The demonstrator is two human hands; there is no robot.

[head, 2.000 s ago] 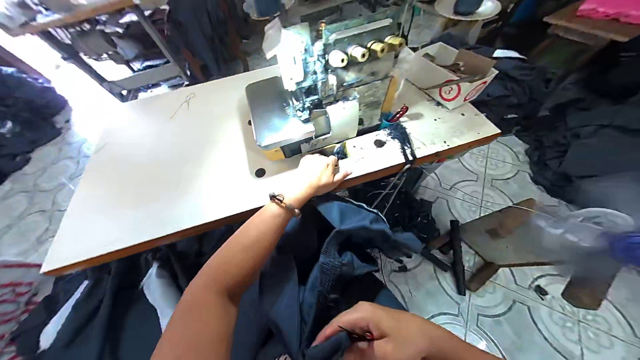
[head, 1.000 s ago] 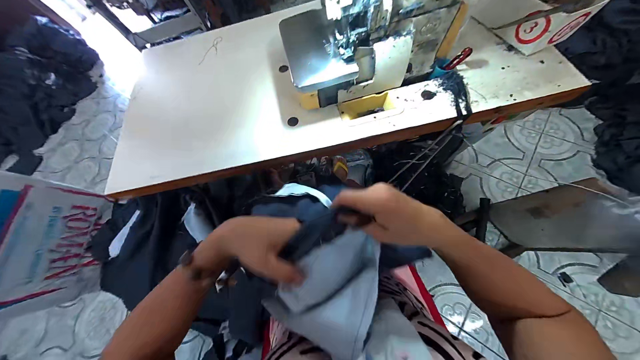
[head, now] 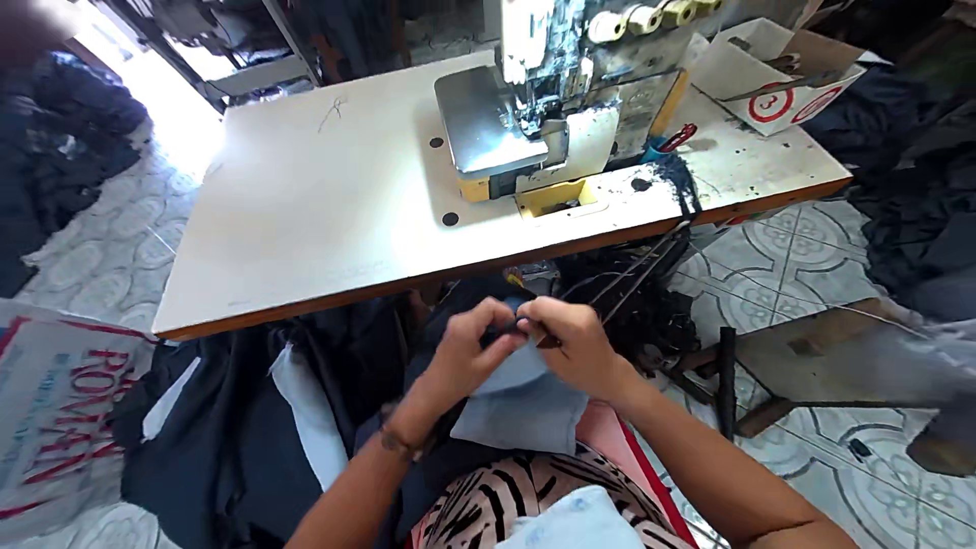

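Observation:
Both hands meet over my lap, just in front of the sewing table. My left hand (head: 470, 347), with a bracelet at the wrist, pinches the dark edge of a denim garment piece (head: 526, 408). My right hand (head: 568, 335) pinches the same edge, fingertips nearly touching the left ones; something small and dark shows in its palm, too hidden to name. The pale side of the cloth hangs below the hands. Beyond them stands an overlock sewing machine (head: 564, 99) with its lamp lit and a metal plate (head: 488, 122) at its left.
The white table (head: 305, 206) has a brown front edge. A carton (head: 770, 84) and a blue holder with red-handled snips (head: 675, 141) stand right of the machine. Dark garments (head: 221, 450) hang at left beside a printed sack (head: 69, 412). A wooden stool (head: 831, 351) is at right.
Two seconds ago my left hand was at the table edge by the machine; it has come back to the cloth over my lap. Both hands have since closed together on the cloth's edge.

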